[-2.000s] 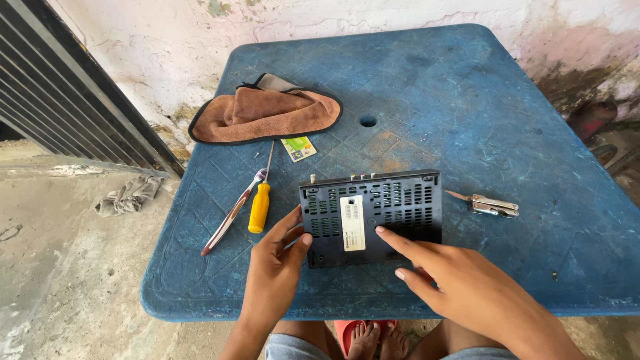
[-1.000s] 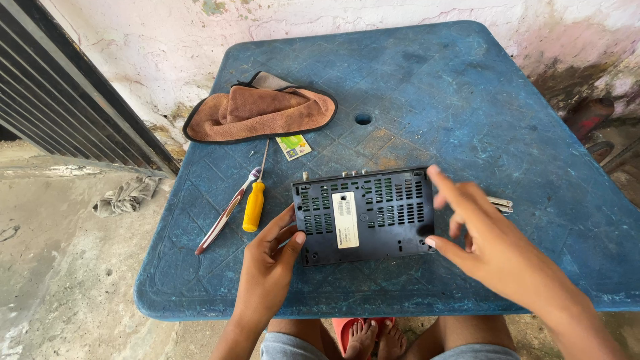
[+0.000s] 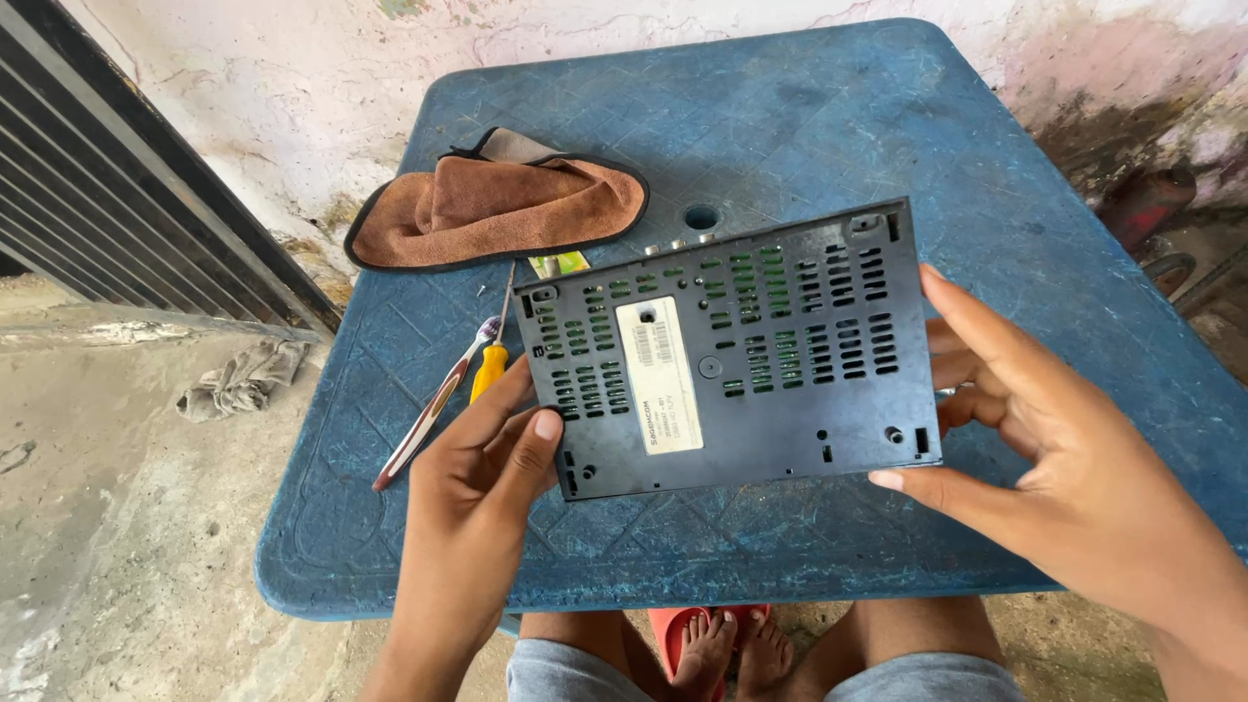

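Note:
A black plastic set-top box (image 3: pixel 780 429) is held up over the table, its vented underside with a white label facing me. Metal connectors stick out along its far edge, and green circuit board shows through the slots. My left hand (image 3: pixel 487 478) grips the box's left side, thumb on the underside. At the right side, my right hand (image 3: pixel 1043 429) holds the edge, with the thumb at the near corner and the fingers at the side. Just left of the box lie a yellow-handled screwdriver (image 3: pixel 489 369), partly hidden, and a toothbrush (image 3: pixel 429 414).
A brown cloth with dark edging (image 3: pixel 526 210) lies toward the back left of the blue plastic table (image 3: pixel 799 117), near the table's round hole (image 3: pixel 700 216). A green and yellow card (image 3: pixel 575 261) is partly behind the box. One small screw (image 3: pixel 481 290) lies beside the screwdriver.
The box has come up off the table toward me and is tilted. My right hand has gone from pointing at the underside to holding the right edge. The multi-tool seen earlier is now mostly hidden.

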